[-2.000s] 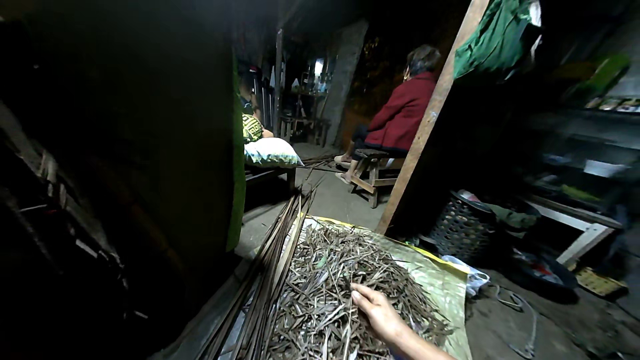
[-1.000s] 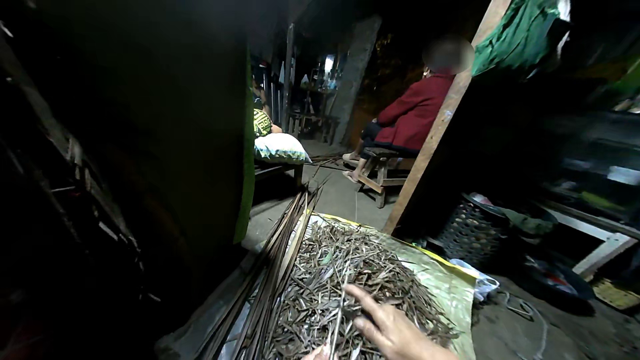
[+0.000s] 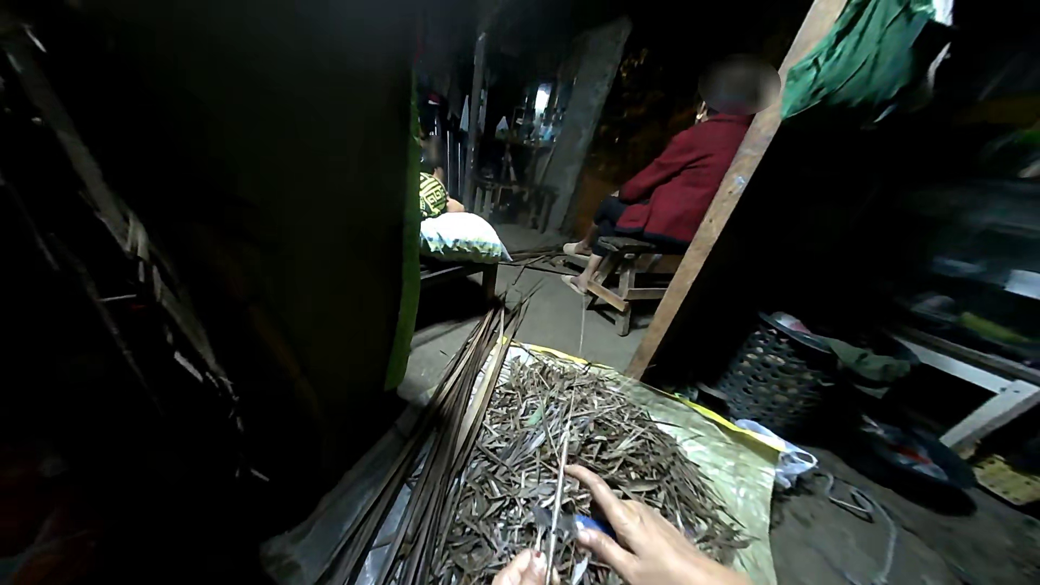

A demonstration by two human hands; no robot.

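My left hand [image 3: 522, 569] shows at the bottom edge, its fingertips pinching a thin, pale strip [image 3: 559, 487] that points up and away. My right hand [image 3: 642, 536] is just to the right, index finger stretched against the strip, with a blue-handled tool [image 3: 595, 526] in its grasp; a blurred blade seems to reach toward the strip. Under both hands lies a heap of dry, brown leaf shreds [image 3: 601, 439] on a sheet with a yellow edge [image 3: 731, 463]. Long dry palm leaf strips [image 3: 455, 406] lie in a bundle left of the heap.
A person in a red jacket [image 3: 691, 175] sits on a wooden stool [image 3: 626, 284] beyond a slanting post [image 3: 715, 219]. Another person is partly visible near a pillow [image 3: 463, 236]. A dark woven basket [image 3: 776, 374], a basin [image 3: 918, 463] and rope [image 3: 869, 512] are at right.
My left hand has come into view at the bottom since the earliest frame. The pale strip now stands between both hands, and a blue handle shows in my right hand.
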